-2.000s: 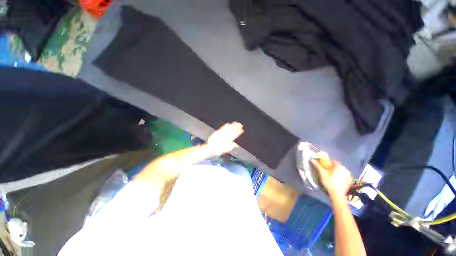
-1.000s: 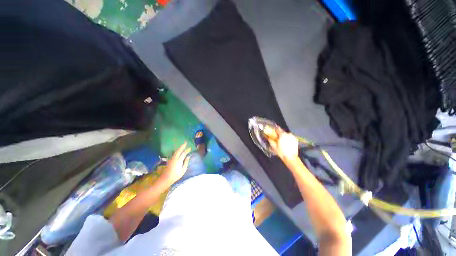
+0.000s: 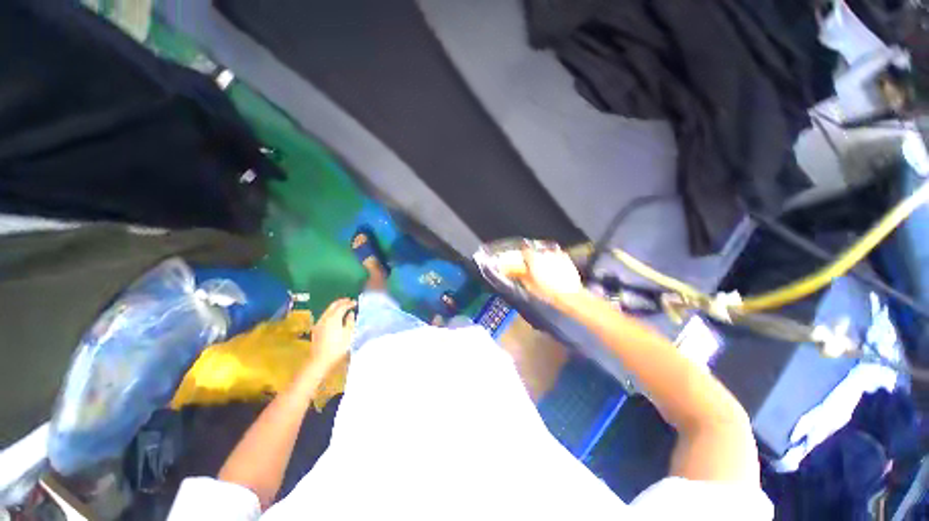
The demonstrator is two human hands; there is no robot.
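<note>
A black trouser leg (image 3: 418, 107) lies flat as a long strip across the grey pressing table (image 3: 570, 142). My right hand (image 3: 550, 273) is closed on the handle of a steam iron (image 3: 497, 263), at the leg's near part by the table's front edge. My hand covers much of the iron, and whether it touches the cloth cannot be told. My left hand (image 3: 333, 331) is low, off the table, left of my body. Its fingers look bent, with a small dark spot at them; whether it holds something is unclear.
A crumpled black garment heap (image 3: 662, 71) lies at the table's far right. A yellow hose (image 3: 815, 290) and dark cable run right from the iron. Dark cloth (image 3: 112, 132), a clear plastic bag (image 3: 132, 346) and yellow cloth (image 3: 250, 361) are left. A blue crate (image 3: 591, 417) is below.
The view has shifted. The iron has moved from on the leg towards the table's front edge, still in my right hand. My left hand left the leg earlier and now hangs lower, fingers more bent.
</note>
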